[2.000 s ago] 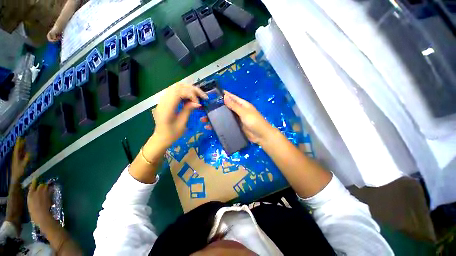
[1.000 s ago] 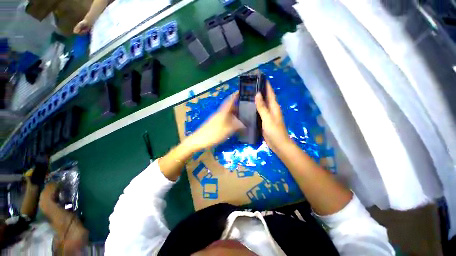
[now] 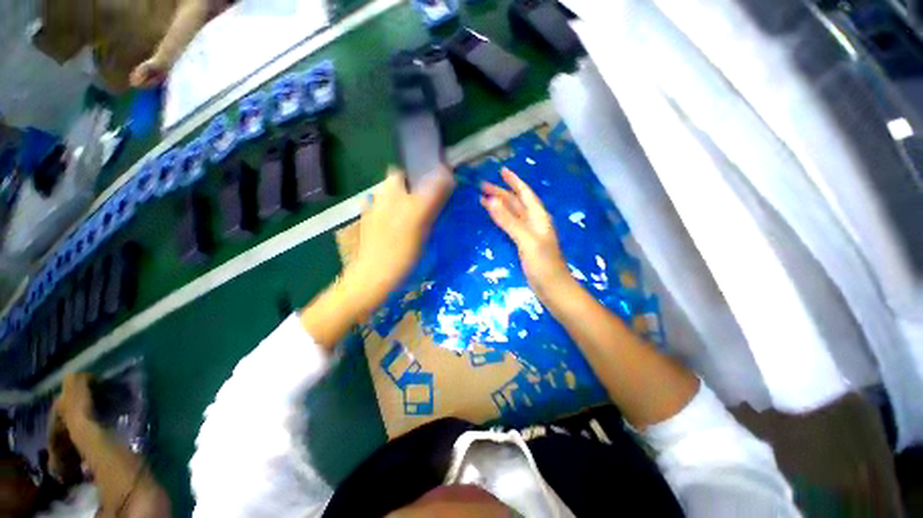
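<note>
A dark grey device housing (image 3: pixel 420 145) is held by its lower end in my left hand (image 3: pixel 401 223). The housing is blurred and reaches over the pale edge of the green belt (image 3: pixel 349 152), its window end pointing away from me. My right hand (image 3: pixel 524 221) is raised over the blue film pieces (image 3: pixel 567 233), fingers apart, holding nothing visible. The film pieces are heaped on a brown cardboard sheet (image 3: pixel 445 390); a few hollow rectangular ones lie at its near left part.
Dark housings (image 3: pixel 309 167) and a row of blue-edged frames (image 3: pixel 286 96) stand on the belt. White foam sheets (image 3: pixel 698 223) fill the right side. Another worker's arm (image 3: pixel 101 445) is at lower left, beside a shiny plastic bag (image 3: pixel 127 405). Another hand (image 3: pixel 149 73) is at upper left.
The housing has moved from between both hands over the film heap to the belt edge, in my left hand. My right hand has let go of it and opened.
</note>
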